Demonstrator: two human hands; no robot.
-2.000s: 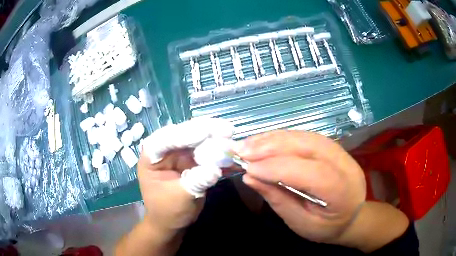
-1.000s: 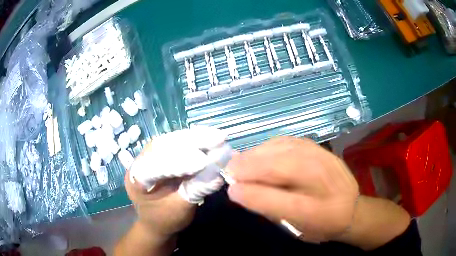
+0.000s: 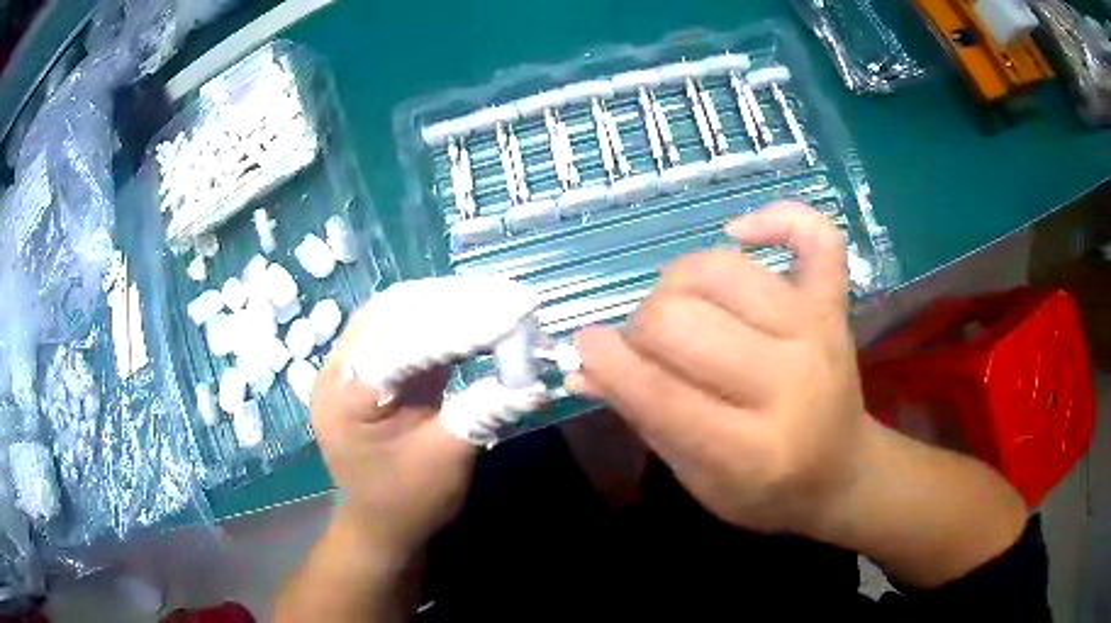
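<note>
My left hand, with white ribbed cots on its thumb and fingers, pinches a white plastic housing upright between the cots. My right hand is just right of it, its fingertips closed at a small white insert that meets the housing's side. One right finger is raised and bent over the tray. No metal rod shows in the right hand. Finished assemblies lie side by side in the upper part of the clear blister tray ahead. The hands hide the tray's near left part.
At left, loose white housings lie in a clear tray below a box heaped with small white parts. Crumpled plastic bags lie far left. Upper right are small metal parts and an orange fixture. A red stool stands at right.
The slim metal rod seen in my right hand earlier no longer shows. The right hand has turned, with a finger lifted. My left finger and thumb have opened around the housing, showing it more clearly.
</note>
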